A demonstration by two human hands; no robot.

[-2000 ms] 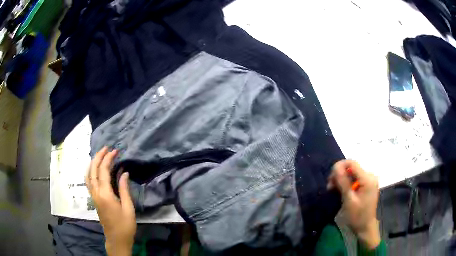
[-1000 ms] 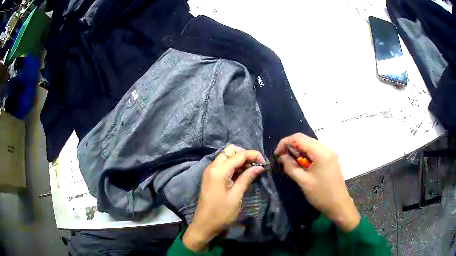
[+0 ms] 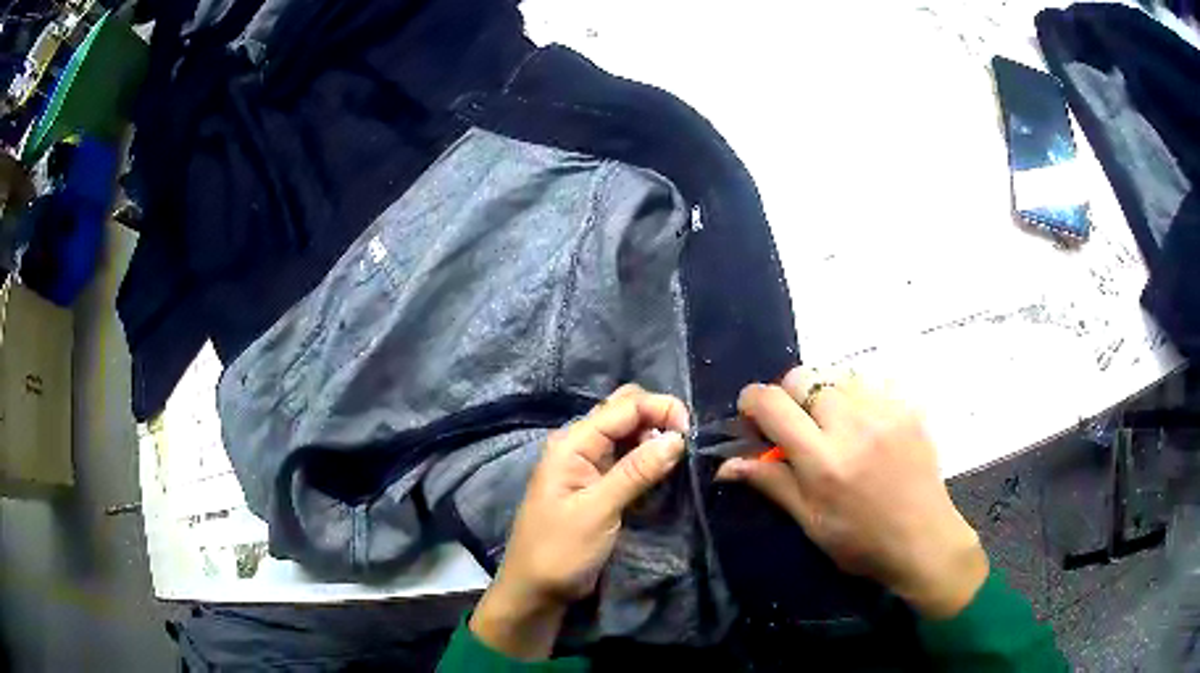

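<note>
A dark denim garment [image 3: 434, 283] lies partly turned to its grey inside, with navy-black outer cloth around it. My left hand [image 3: 586, 506] pinches the seam at the right edge of the grey cloth between thumb and fingers. My right hand [image 3: 855, 473] is just right of it, closed around an orange-handled tool [image 3: 771, 455], likely thread snips. Most of the tool is hidden in my fingers. Its tip points left toward the seam beside my left fingertips. Loose threads are too fine to tell.
A white, marked tabletop [image 3: 908, 289] lies under the garment, its rounded edge at lower right. A smartphone [image 3: 1041, 151] lies at right, beside another dark garment [image 3: 1132, 118]. Grey-black cloth [image 3: 290, 638] hangs below the table edge at left. A cardboard box [image 3: 37, 381] stands far left.
My left hand came from the garment's left side to the seam on the right and pinched it. My right hand moved left to the seam, and the orange handle now shows less.
</note>
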